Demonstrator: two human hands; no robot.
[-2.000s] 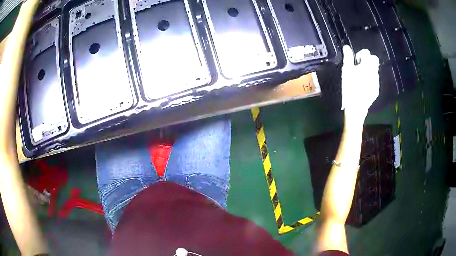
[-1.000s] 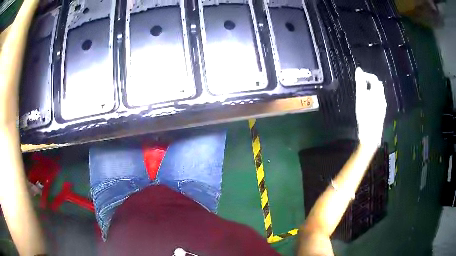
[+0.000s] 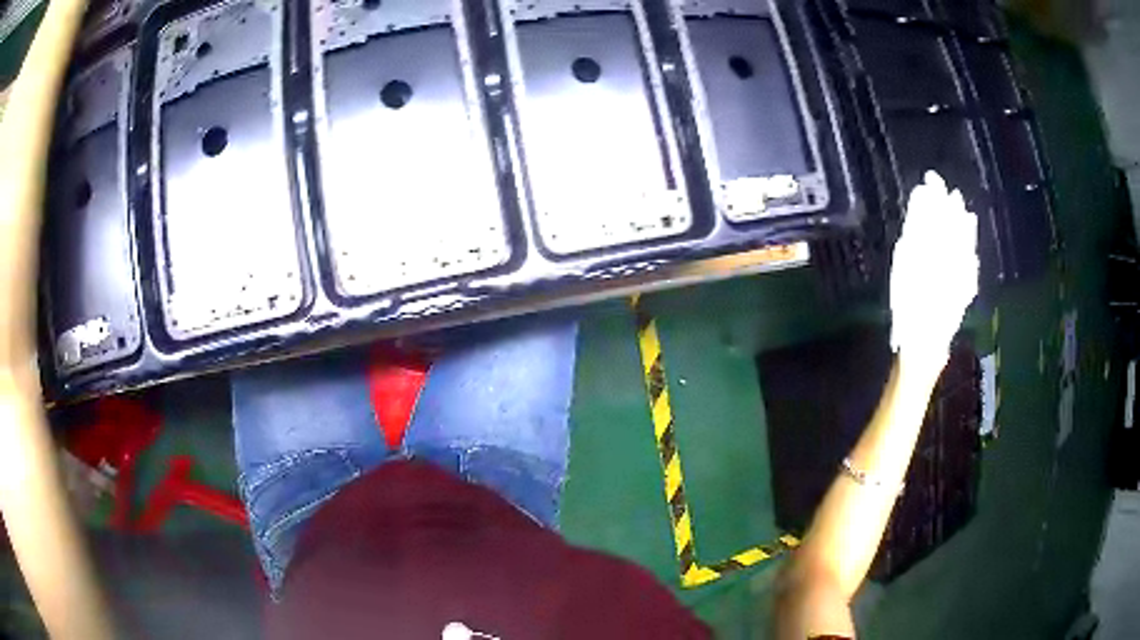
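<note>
A large glossy black tray (image 3: 525, 278) lies across the bench in front of me. Its long pockets hold thin rectangular plastic frames (image 3: 498, 263) with small holes along their rims; a dark round hole shows through their open centres. Glare whitens much of the pockets. My left forearm runs up the left edge, and the left hand is beyond the top of the picture. My right hand (image 3: 935, 269), in an overexposed white glove, is right of the tray, over or beside a black tray stack (image 3: 944, 138). Its fingers point upward; glare hides their detail and any contact.
The bench's light front edge (image 3: 763, 259) shows below the tray, above my thighs. Another black tray stack (image 3: 819, 425) stands on the green floor at the right, near yellow-black tape (image 3: 669, 463). Red stool or frame parts (image 3: 119, 431) are at lower left.
My right hand has moved right since two seconds ago, and its fingers look straighter. The frames' perforated near rims show more clearly than one second ago. The view has shifted slightly.
</note>
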